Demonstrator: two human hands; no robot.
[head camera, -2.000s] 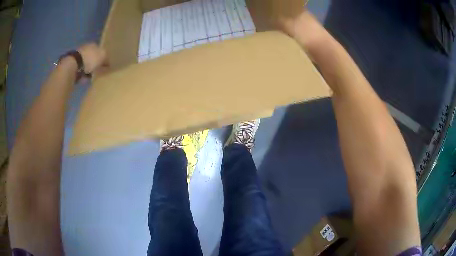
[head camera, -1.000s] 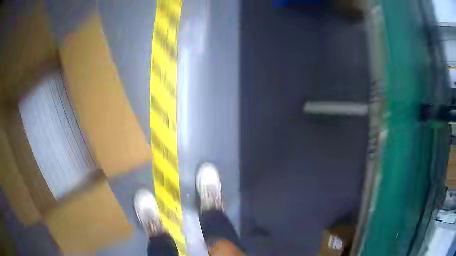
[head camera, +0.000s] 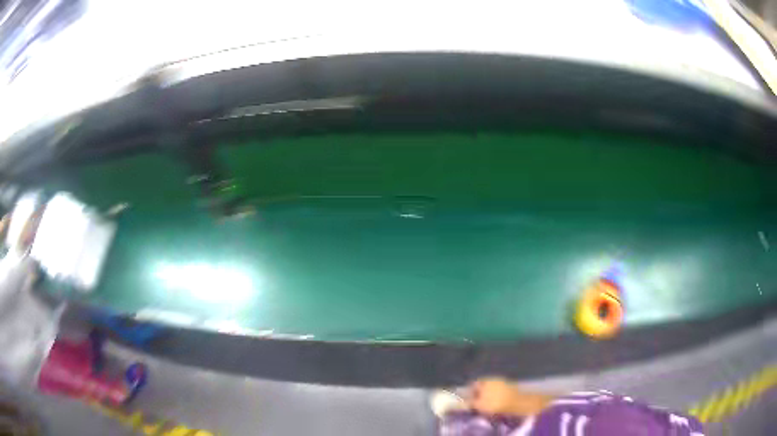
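Observation:
The long green bench surface (head camera: 383, 255) curves across the view, blurred. A yellow-orange tape roll (head camera: 600, 310) lies on it near the front right, with a small blue item (head camera: 612, 274) touching it. A white block, possibly a stack of unit boxes (head camera: 72, 241), stands at the bench's far left. My right hand (head camera: 494, 397), blurred, is low in front of the bench edge, below a purple sleeve. Its fingers are not clear. My left hand is out of the picture.
A white raised worktop (head camera: 383, 25) runs along the back. A dark fixture (head camera: 204, 174) stands over the bench at left. A pink-red object (head camera: 77, 371) is on the floor side at lower left. Yellow-black floor tape (head camera: 741, 396) shows at lower right.
The view has swung from the floor and open carton to the bench. The carton, which both hands held two seconds ago, is out of view. My right hand is back in view.

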